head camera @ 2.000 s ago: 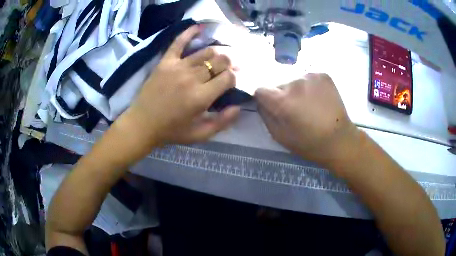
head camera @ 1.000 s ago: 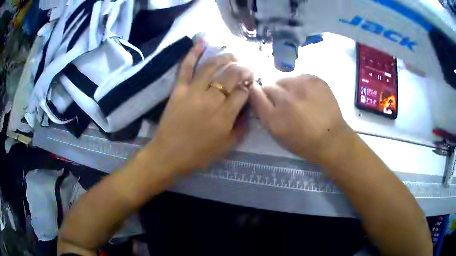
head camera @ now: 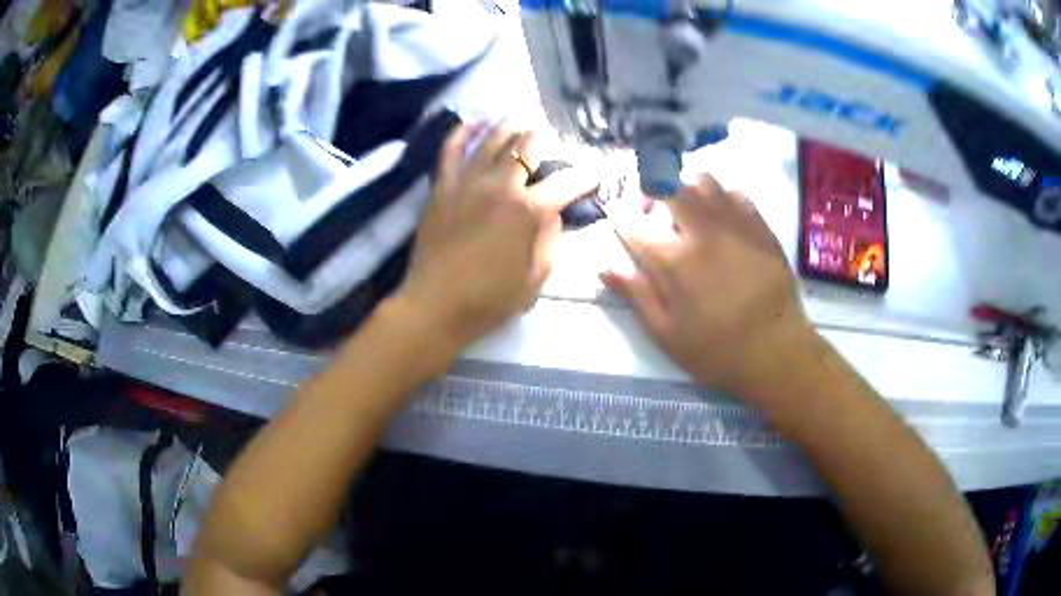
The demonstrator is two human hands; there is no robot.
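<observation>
A small dark cloth edge [head camera: 582, 208] lies under the needle area of the white sewing machine [head camera: 756, 82]. My left hand [head camera: 489, 221], with a ring, presses on the cloth with its index finger pointing at the needle area. My right hand [head camera: 710, 262] is just right of it, its fingertips close to the dark edge; whether they pinch it is hard to tell. Pale cloth with black stripes [head camera: 361, 215] is heaped at the left and touches my left hand. The blue-grey cylinder [head camera: 660, 167] hangs just above my right fingertips.
A phone with a red lit screen [head camera: 842, 215] lies right of my right hand. A metal tool with a red part [head camera: 1017, 361] is at the far right. The ruler strip [head camera: 559, 410] runs along the front edge. More pale cloth [head camera: 111, 501] hangs below at left.
My left index finger has stretched out toward the needle, and my right fingers have opened somewhat and moved up beside the cylinder. The dark edge shows between the hands. The camera view has shifted.
</observation>
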